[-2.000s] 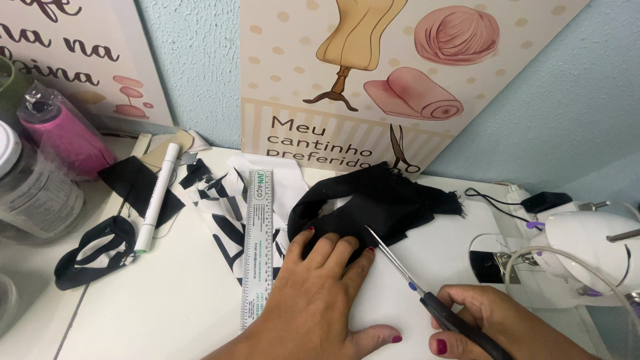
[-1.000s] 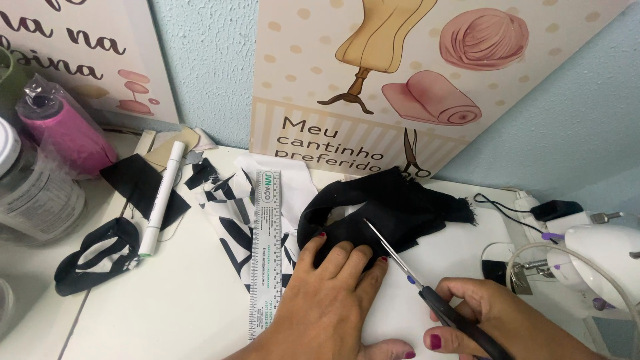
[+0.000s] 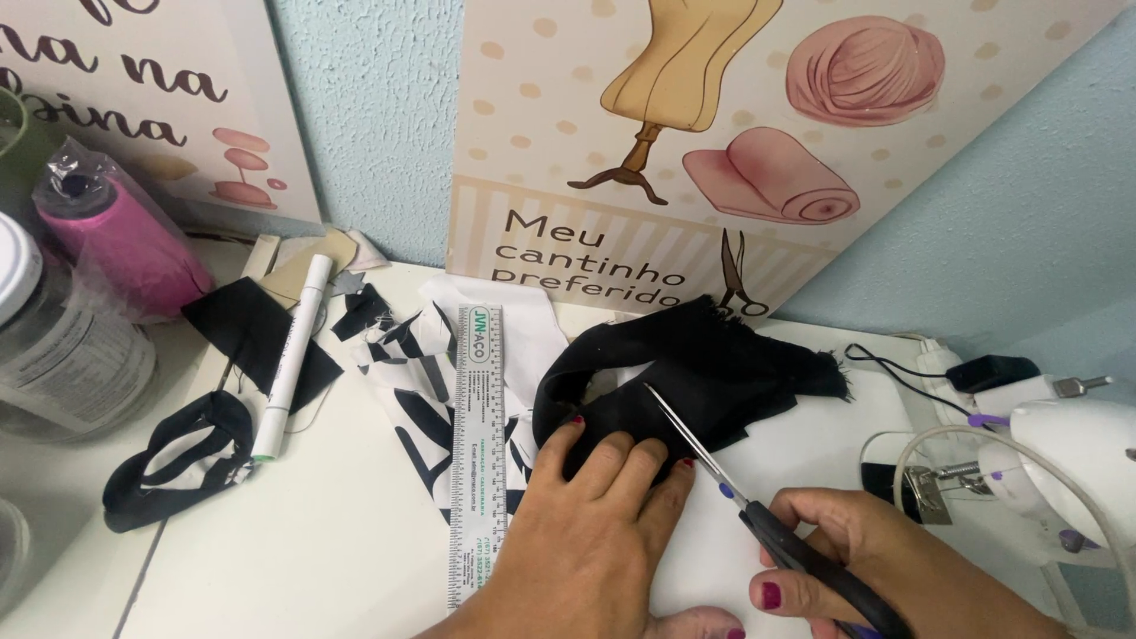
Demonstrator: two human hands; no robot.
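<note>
My left hand [image 3: 612,524] lies palm down with its fingertips on the near edge of a black fabric piece [image 3: 674,373], which curves round a small opening at its left. In my right hand [image 3: 843,559] are scissors with black handles [image 3: 790,541]; their blades look closed and their tips rest over the black fabric. A steel ruler [image 3: 477,444] lies left of my left hand, on black-and-white patterned fabric [image 3: 417,417] and beside white fabric [image 3: 524,328].
At the right stands a white sewing machine [image 3: 1065,453] with a cable. To the left are a white marker [image 3: 293,355], black scraps [image 3: 257,337], a black fabric loop [image 3: 177,461], a pink bottle [image 3: 124,231] and a jar [image 3: 71,364]. An illustrated board [image 3: 568,133] leans on the wall.
</note>
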